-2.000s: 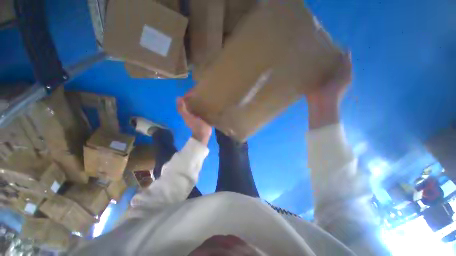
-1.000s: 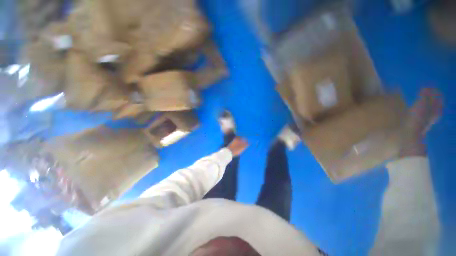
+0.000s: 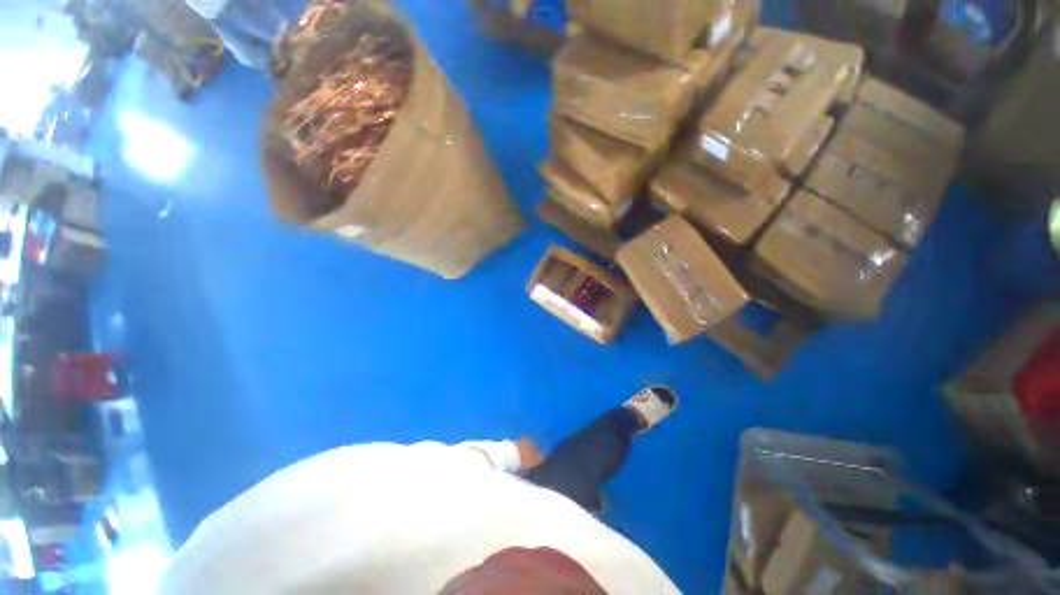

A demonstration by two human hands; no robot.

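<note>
My left hand [image 3: 529, 452] is small and partly hidden at the end of my white sleeve, beside my dark trouser leg. Its fingers are not clear, and nothing shows in it. My right hand cannot be made out. Nearest in front on the blue floor are a small open carton [image 3: 558, 308] with dark reddish contents and a taped brown carton [image 3: 682, 279] beside it. A grey platform hand truck [image 3: 814, 444] at the lower right bears brown cartons [image 3: 761, 529] and is cut off by the frame edge.
Several taped cartons [image 3: 773, 99] are stacked ahead to the right. A large open carton [image 3: 436, 186] of copper-coloured strands stands at the upper left. A red stool [image 3: 87, 377] is at far left. A carton with something red [image 3: 1044, 378] is at the right edge.
The view has swung right to left across the floor. The carton held two seconds ago is no longer in my hands; cartons now lie on the truck. My right arm has left the picture.
</note>
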